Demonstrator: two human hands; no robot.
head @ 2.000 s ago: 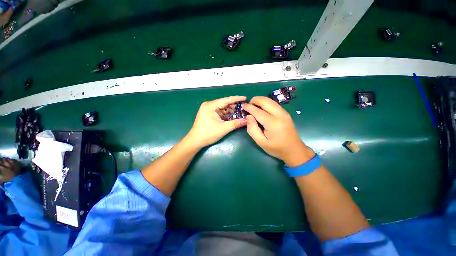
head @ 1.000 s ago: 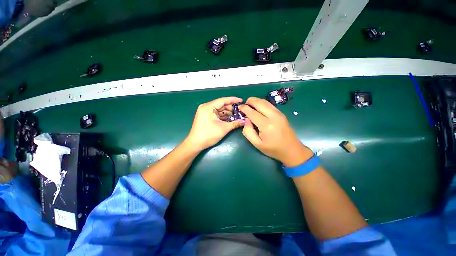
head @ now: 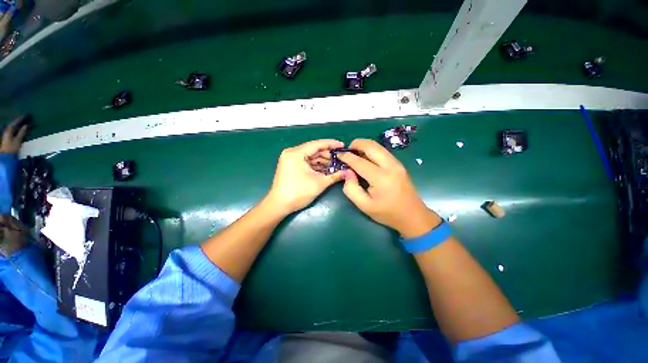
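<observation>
A small black module (head: 337,162) with pale specks is held between the fingertips of both hands above the green bench. My left hand (head: 302,176) grips it from the left, its fingers curled behind it. My right hand (head: 387,186), with a blue band (head: 428,237) on the wrist, holds it from the right with thumb and fingers. The fingers hide much of the module. Another black module (head: 398,137) with a pale tail lies by the white rail, just beyond my right hand.
Spaced modules lie on the green belt (head: 241,53) beyond the white rail (head: 234,115) and its post (head: 465,53). A squarer black unit (head: 513,141) and tan block (head: 494,208) lie at right. A black box (head: 106,248) with white cloth (head: 69,223) stands at left, beside a person's blue sleeve (head: 35,291).
The belt modules have shifted left. At the far left, another person's hand has appeared by the rail, with a dark piece at its fingers. My hands have barely moved and still hold the module.
</observation>
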